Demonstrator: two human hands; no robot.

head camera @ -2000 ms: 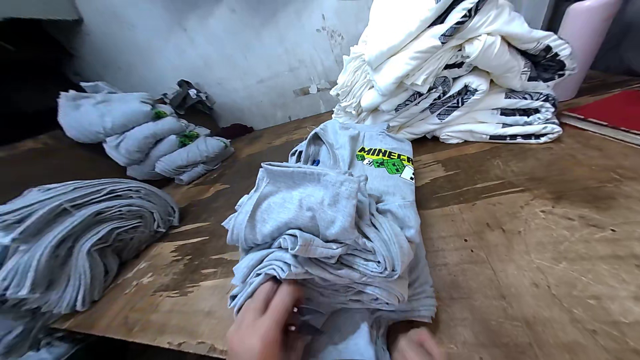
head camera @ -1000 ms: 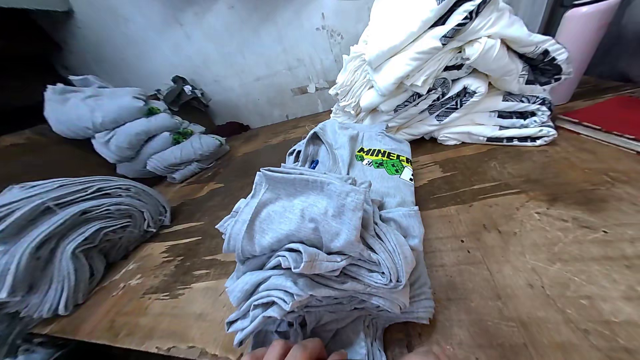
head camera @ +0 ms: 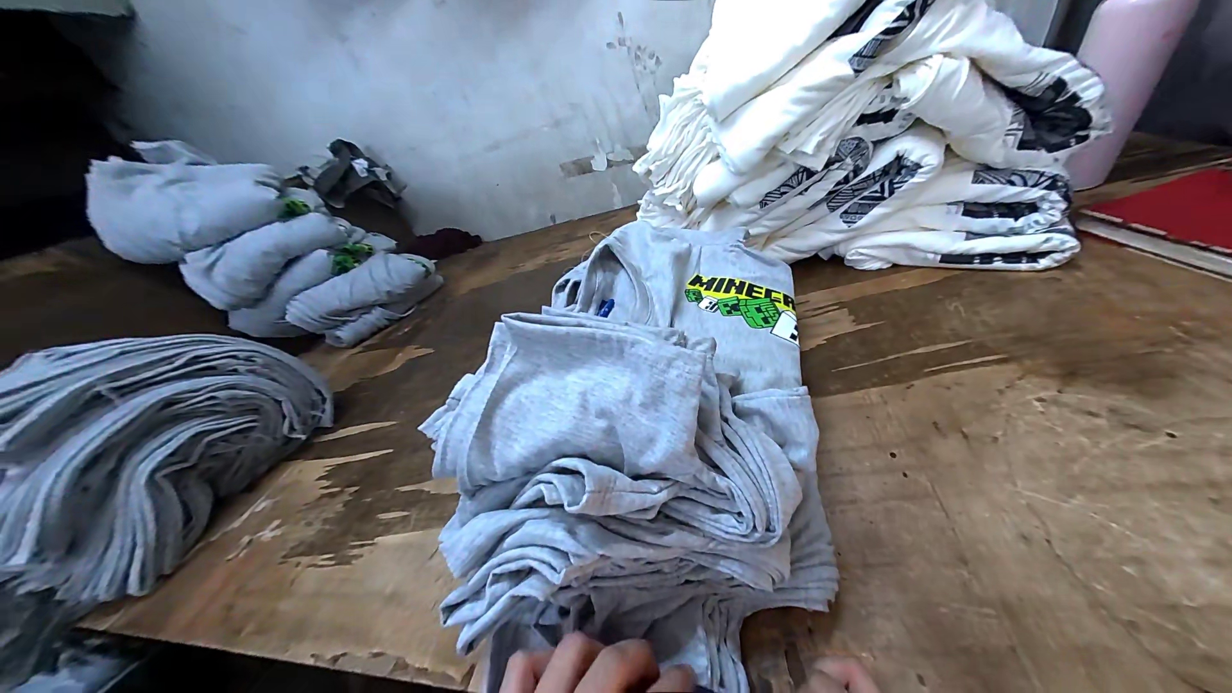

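Note:
A pile of folded grey cloth pieces (head camera: 597, 404) lies on top of grey shirts with a green and yellow printed front (head camera: 751, 346). At the bottom edge, my left hand (head camera: 592, 666) rests its curled fingers against the grey fabric that hangs at the near end of the pile; whether it grips the cloth is hidden. Only the fingertips of my right hand (head camera: 839, 676) show, low in the view, just right of the fabric; what they do cannot be seen.
The wooden table (head camera: 1011, 481) carries a fanned stack of grey cloth (head camera: 144, 433) at left, rolled grey bundles (head camera: 260, 231) behind it, a tall heap of white printed garments (head camera: 885, 144) at back right, a red book (head camera: 1174, 212) and a pink bottle (head camera: 1126, 77).
My left hand has moved down from the front of the grey pile to the bottom edge. The near fabric is more exposed.

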